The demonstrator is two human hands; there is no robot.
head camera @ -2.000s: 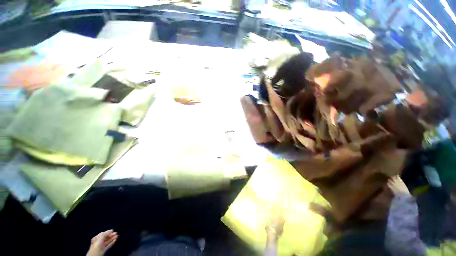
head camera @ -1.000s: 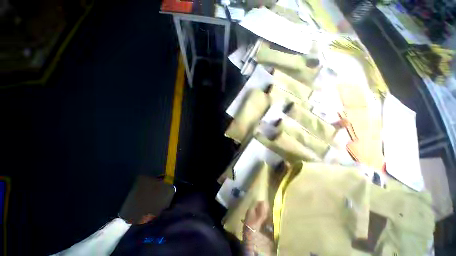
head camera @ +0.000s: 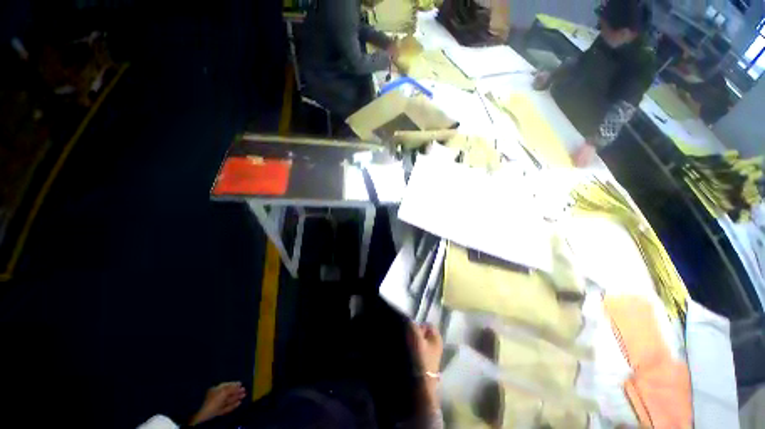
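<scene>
My left hand (head camera: 220,400) is low at the left over the dark floor, fingers apart, with nothing seen in it. My right hand (head camera: 429,343) wears a thin band and is beside the bench's near left edge, fingers partly curled; whether it touches or holds anything is unclear. Just beyond it lie rolled olive-tan panels (head camera: 495,289) in a row, blurred at the near end. White sheets (head camera: 403,281) stick out at the bench edge. A large white sheet (head camera: 478,209) lies beyond the rolls.
A small dark side table (head camera: 319,170) on pale legs bears an orange-red stack (head camera: 253,177). Orange pieces (head camera: 650,360) and fanned yellow-green strips (head camera: 646,243) lie along the bench's right side. One person (head camera: 340,59) sits at the far left; another (head camera: 604,75) leans in from the right.
The view has swung from the brown heap to the rolled panels, then further up the bench. The dark square seen at my left hand one second ago no longer shows. My right hand has left the near panels.
</scene>
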